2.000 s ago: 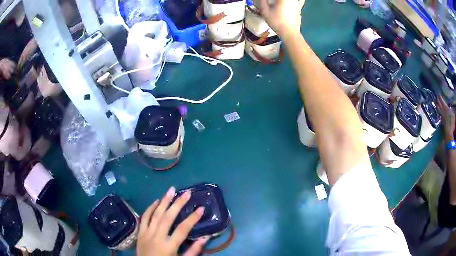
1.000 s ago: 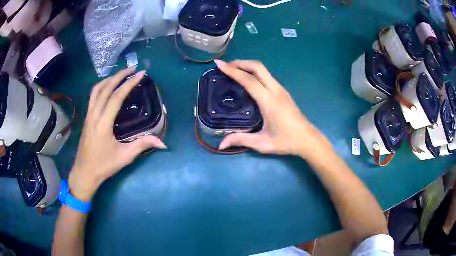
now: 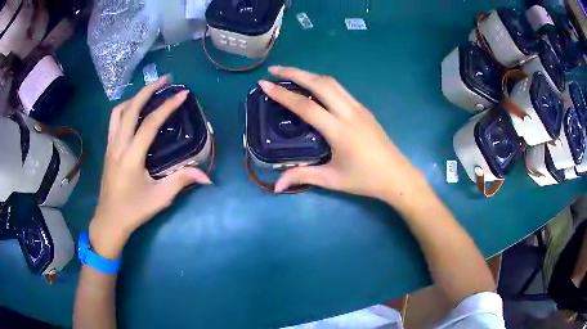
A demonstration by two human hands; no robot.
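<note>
Two portable speakers with cream bodies and glossy black tops stand upright side by side on the green mat. My left hand (image 3: 138,144) is around the left speaker (image 3: 175,133), thumb at its near side and fingers over its far edge. My right hand (image 3: 341,141) is around the right speaker (image 3: 282,128) in the same way, fingers over the top's far right edge and thumb at the near side. A brown strap (image 3: 256,180) shows at the right speaker's near left side. No light ring glows on either top.
Another speaker (image 3: 241,38) stands beyond, near a crinkled clear bag (image 3: 122,48). Several speakers cluster at the right (image 3: 489,144) and others lie along the left edge (image 3: 48,238). Small pale labels (image 3: 452,171) lie on the mat (image 3: 257,257). A person's legs show at lower right.
Two seconds ago my right arm reached far forward and my left hand lay on one speaker. Now each hand is around one. Since one second ago, only the view and fingers have shifted slightly.
</note>
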